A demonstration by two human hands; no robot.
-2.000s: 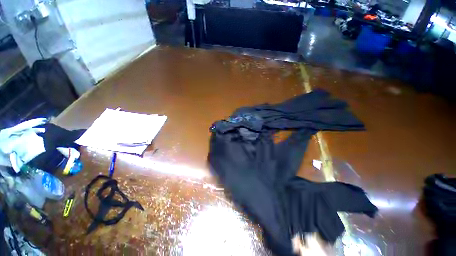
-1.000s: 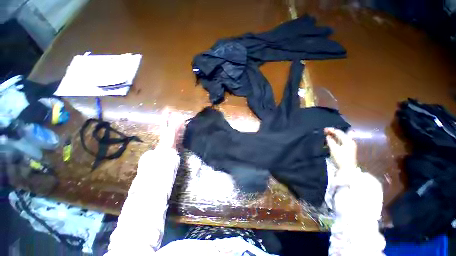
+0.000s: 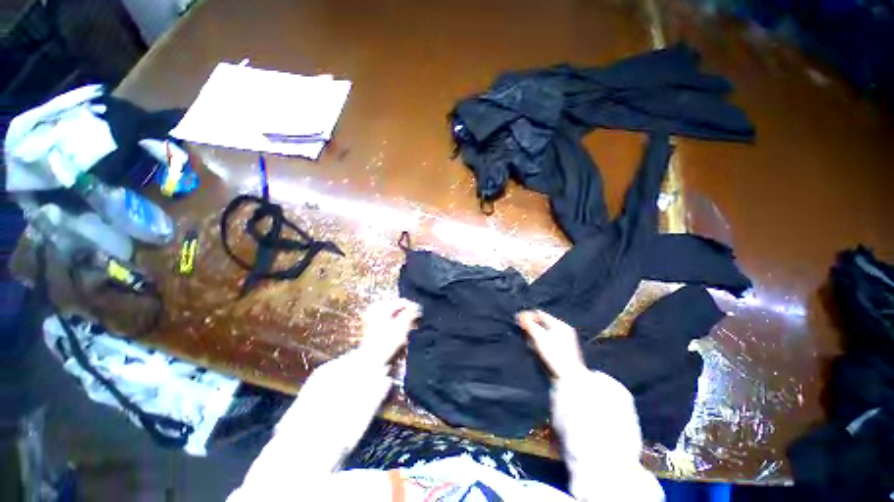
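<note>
A black garment [image 3: 471, 343] lies at the table's front edge, its wide body nearest me and long narrow lengths running to the right. A small thin loop stands up at its upper left corner. My left hand [image 3: 390, 328] pinches the garment's left edge with its fingertips. My right hand [image 3: 551, 341] holds the cloth near the body's right side, fingers bent. No tool shows in either hand. Another black garment [image 3: 520, 123] lies crumpled farther across the table, its lengths reaching right and down toward the near one.
White papers [image 3: 265, 106], a blue pen [image 3: 263, 176], a looped black strap [image 3: 265, 245] and a yellow-black cutter [image 3: 188, 253] lie left. A plastic bottle [image 3: 142, 214] and white cloth [image 3: 59, 142] are far left. A black garment pile [image 3: 868, 343] is at right.
The near garment has been turned and laid with its wide body between my hands. My right hand has moved left, closer to my left hand. The view has shifted.
</note>
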